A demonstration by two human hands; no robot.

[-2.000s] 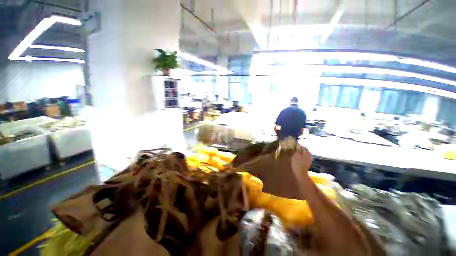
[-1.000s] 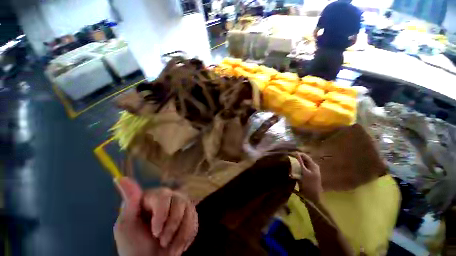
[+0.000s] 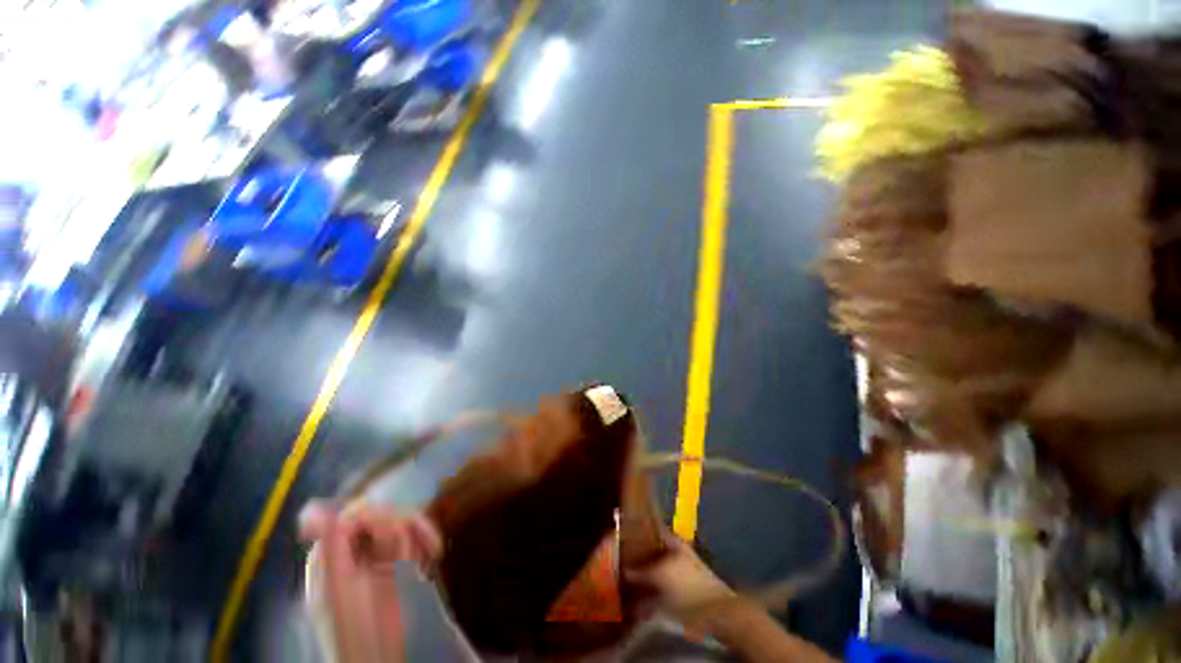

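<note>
A brown tote bag (image 3: pixel 531 518) is held at the bottom centre, its dark mouth facing up. A small pale label (image 3: pixel 605 403) shows at the far end of the mouth, and a reddish-orange patch (image 3: pixel 593 583) shows low inside. Thin handle loops stand out to both sides. My left hand (image 3: pixel 372 541) is at the bag's left edge, blurred, with its fingers curled on the rim or handle. My right hand (image 3: pixel 680 583) holds the bag's right edge. The bag's lower part is cut off by the frame.
A pile of brown bag pieces (image 3: pixel 1049 227) lies at the right, with a yellow strip bundle (image 3: pixel 900 114) at its far end. A yellow line (image 3: pixel 706 298) runs along the dark floor. Blue objects (image 3: pixel 279 207) and blurred equipment stand at the left.
The view has swung left and down from the worktable to the floor. The bag is now upright with its mouth open between both hands. My left hand, apart from the bag before, is now at its edge.
</note>
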